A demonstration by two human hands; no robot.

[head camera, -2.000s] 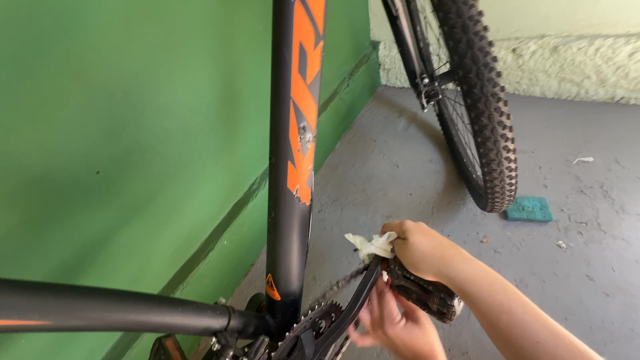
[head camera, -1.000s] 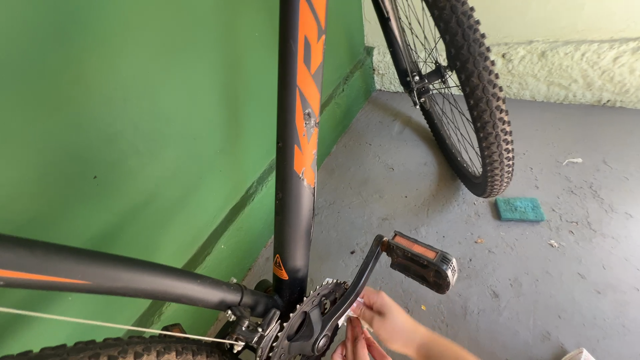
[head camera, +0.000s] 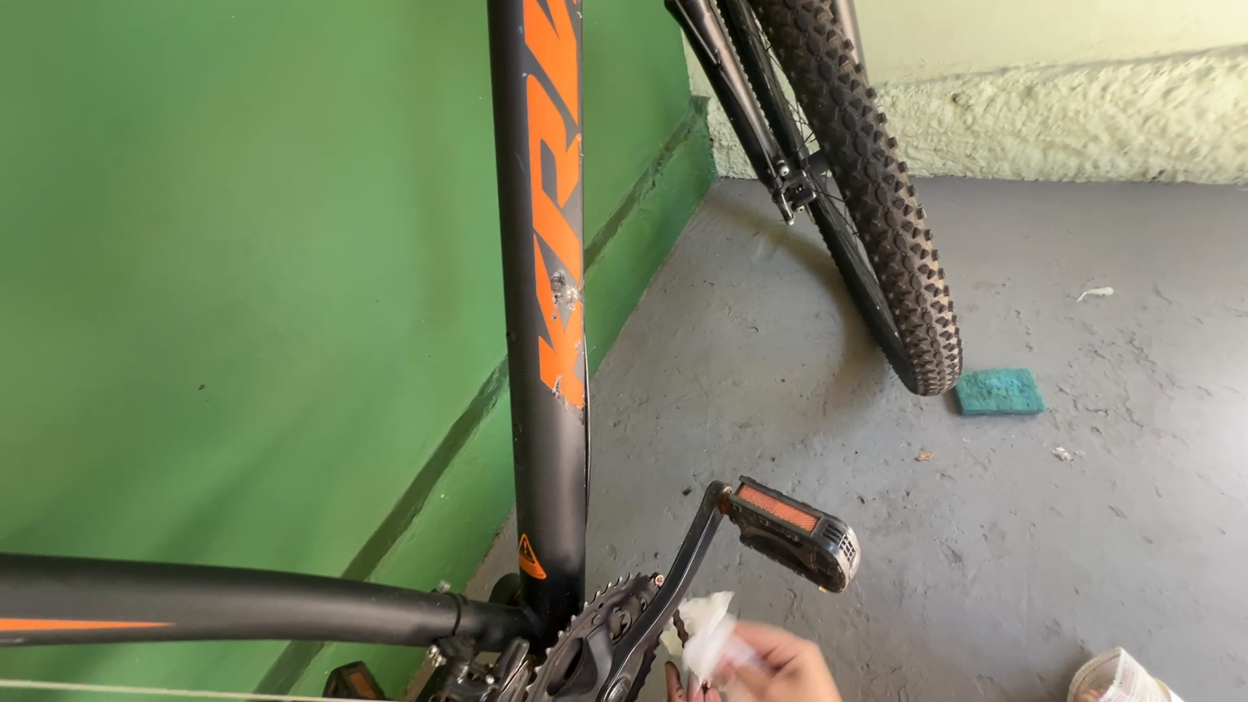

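Observation:
My right hand pinches a crumpled white cloth or tissue beside the crank arm of a black and orange bicycle. A short dark piece, seemingly chain, shows against the white material. Fingertips of my left hand appear just below it at the bottom edge; most of that hand is out of view, so its hold is unclear. The toothed chainring lies to the left of both hands. Above them, the pedal with its orange reflector sticks out to the right.
The frame's down tube rises beside a green wall. Near the front tire a teal scouring pad lies on the grey floor. A white object with printing stands at lower right.
Two seconds ago my right hand was up by the pedal with the white material; now it is lower, beside the crank arm. The pedal, partly covered by that hand then, is in full view.

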